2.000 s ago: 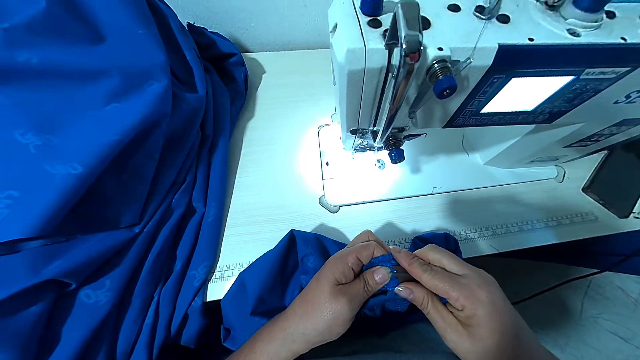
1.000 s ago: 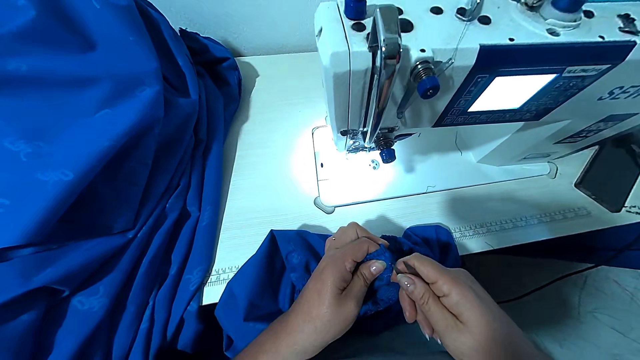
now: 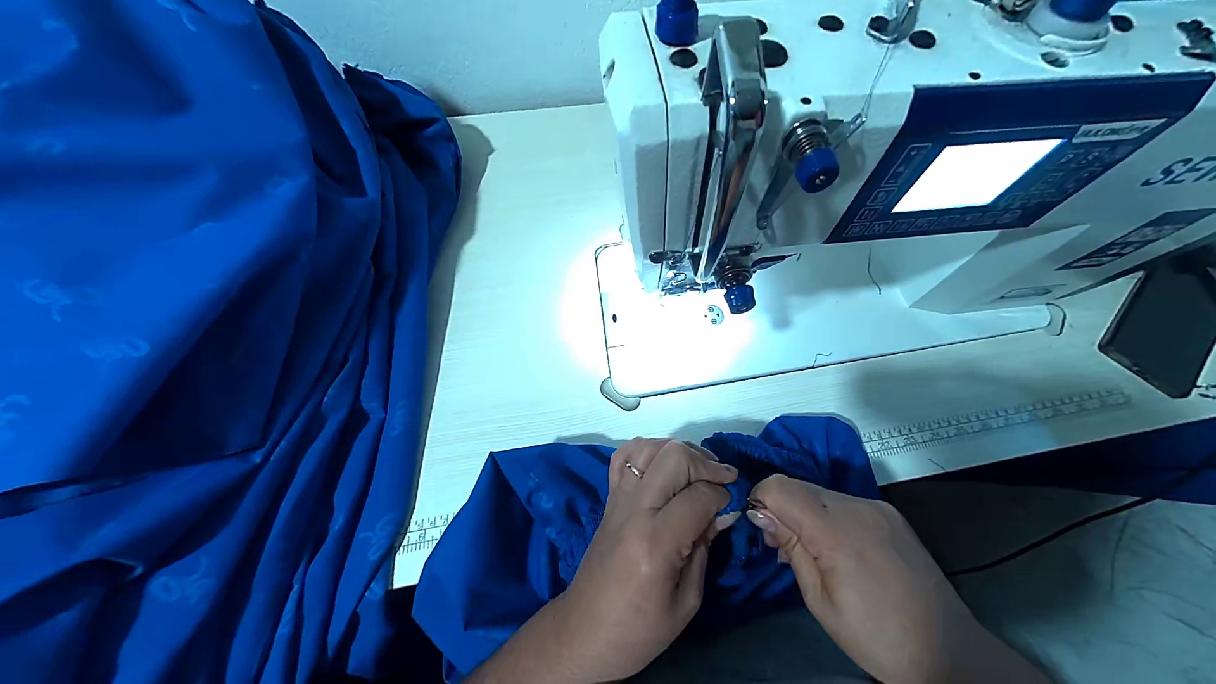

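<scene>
Gathered blue fabric point(image 3: 513, 541) lies at the table's front edge and hangs over it. My left hand point(image 3: 655, 532), with a ring on one finger, pinches a bunched fold of it between thumb and fingers. Close beside it on the right, my right hand point(image 3: 836, 551) grips something small and dark between thumb and forefinger, against the same fold; what it is cannot be made out. Behind the hands stands a white sewing machine point(image 3: 646, 142), its lamp lighting the needle plate area, with no fabric under the presser foot.
A large heap of blue patterned fabric point(image 3: 190, 285) covers the left side. A measuring tape point(image 3: 997, 420) runs along the front of the white table point(image 3: 513, 380). A dark phone-like device point(image 3: 1159, 328) lies at the right. A black cable point(image 3: 1054, 541) crosses below the table edge.
My left fingers have curled further over the fold, and the blue fabric has shifted in my hands. My right hand remains close to my left.
</scene>
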